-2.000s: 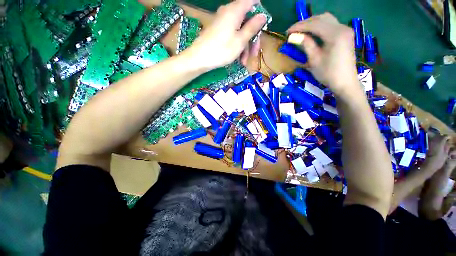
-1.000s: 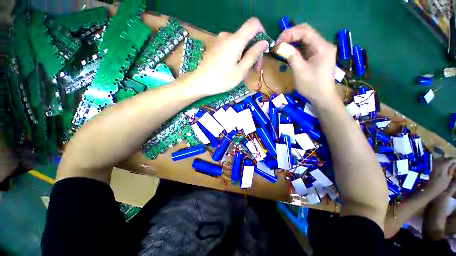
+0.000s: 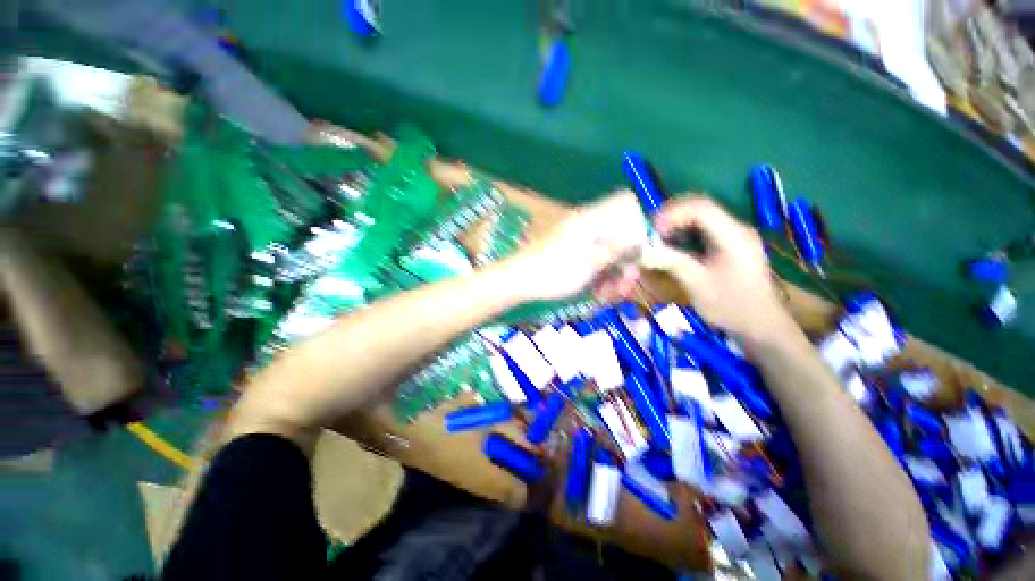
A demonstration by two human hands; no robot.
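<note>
My left hand (image 3: pixel 590 247) and my right hand (image 3: pixel 717 270) meet above the back edge of the bench, fingertips close together. The picture is blurred. A small circuit board is mostly hidden at my left fingertips. My right thumb and fingers pinch close beside it; what they hold cannot be made out. Blue battery cells (image 3: pixel 636 392) with white pads (image 3: pixel 687 452) and thin wires lie heaped below my hands and to the right. Green board panels (image 3: pixel 392 216) are piled on the left.
A green conveyor belt (image 3: pixel 454 68) runs beyond the bench, with single blue cells (image 3: pixel 553 74) on it. A grey sleeve (image 3: pixel 216 68) reaches in at upper left and another person's bare forearm (image 3: pixel 68 323) is at left. A brown cardboard piece (image 3: pixel 354 486) is below the bench edge.
The view has swung, so bench and hands appear lower and farther right. My right hand has come in from the right to my left fingertips. A grey sleeve and a forearm now show at left.
</note>
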